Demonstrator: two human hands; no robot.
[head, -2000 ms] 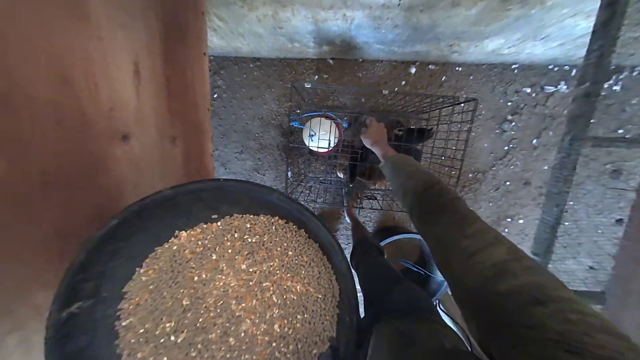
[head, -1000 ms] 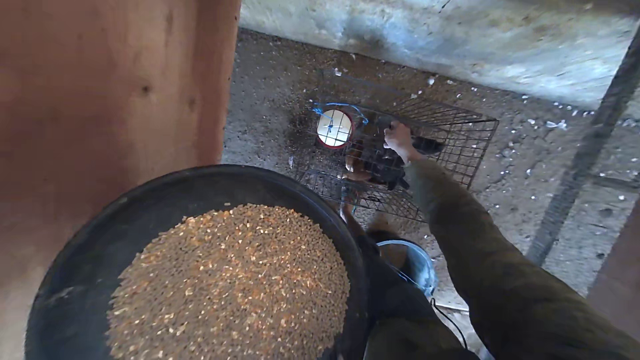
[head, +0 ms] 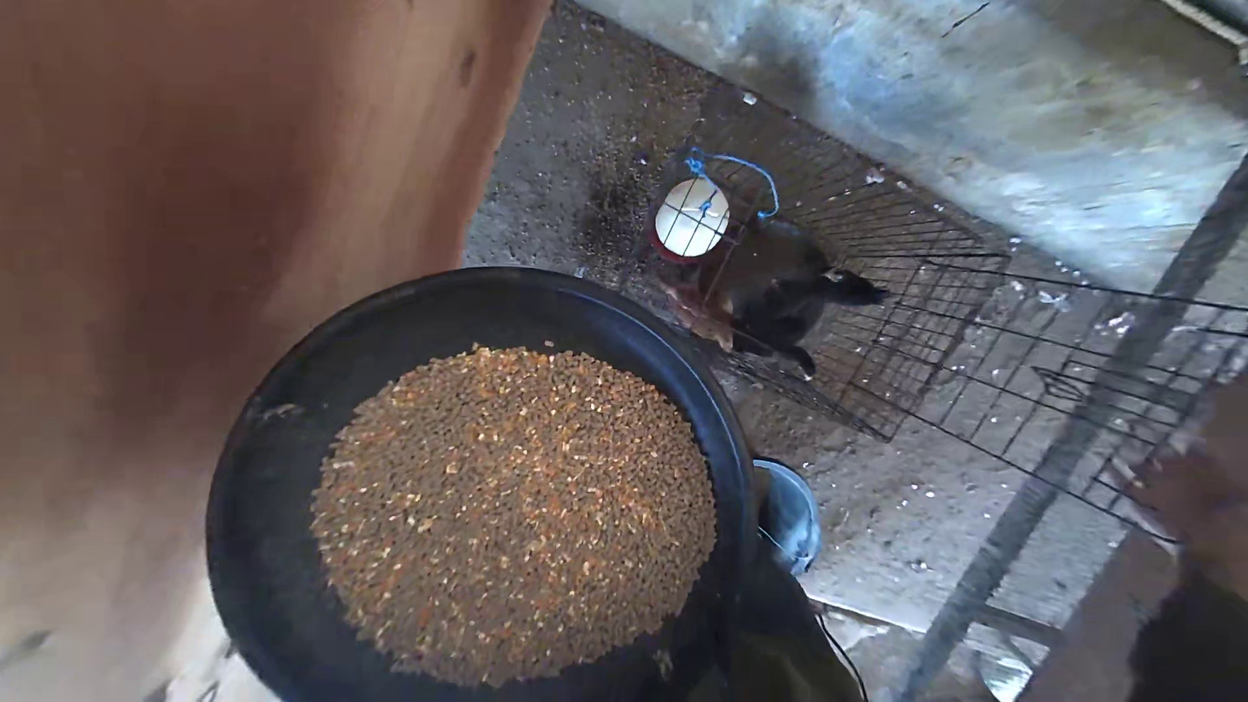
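Note:
My right hand (head: 1194, 478), blurred at the right edge, is at the outer end of the raised wire lid (head: 1033, 375) of a wire cage (head: 877, 331); its fingers seem closed on the wires. Inside the cage are dark-feathered chickens (head: 780, 283) and a round white-topped container (head: 691, 216) with a red base, beside a blue cord (head: 751, 166) tied to the wires. A black round tub (head: 468, 292) of grain and pellet feed (head: 517, 507) fills the lower left. My left hand does not show.
A reddish-brown wooden panel (head: 244, 195) stands at the left. A bucket (head: 788, 517) sits on the dirty floor below the cage. A stained wall (head: 877, 88) runs behind the cage, and a metal bar (head: 1072, 448) crosses the right side.
My right hand has moved from the top of the cage out to the right, and the wire lid now stands swung out that way. The view has tilted.

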